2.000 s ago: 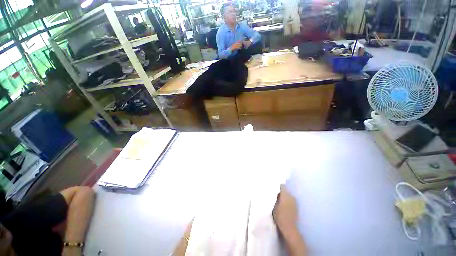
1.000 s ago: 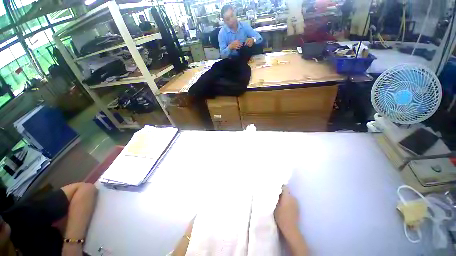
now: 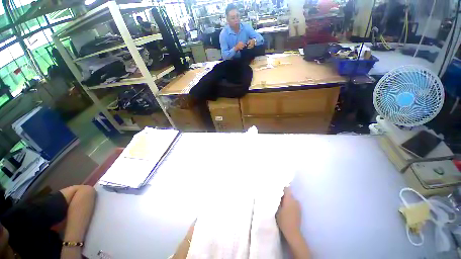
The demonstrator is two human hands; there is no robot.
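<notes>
A cream-white garment point(image 3: 227, 235) lies on the pale table point(image 3: 343, 202) in front of me, with a long seam or fold down it. Its far part is washed out by glare. My right hand point(image 3: 289, 205) is at the garment's right edge, with its fingertips hidden at the cloth. Of my left side only a strip of wrist or forearm point(image 3: 187, 243) shows at the garment's left edge. The left hand's fingers are hidden by the cloth or lost in the glare.
A paper stack point(image 3: 141, 157) lies at the left, beside a seated person's forearm point(image 3: 78, 217). At the right are a fan point(image 3: 408, 96), a phone point(image 3: 421, 143), a box point(image 3: 435, 173) and a white cord with a yellowish block point(image 3: 415, 216). A person in blue point(image 3: 237, 38) handles a black garment point(image 3: 222, 81).
</notes>
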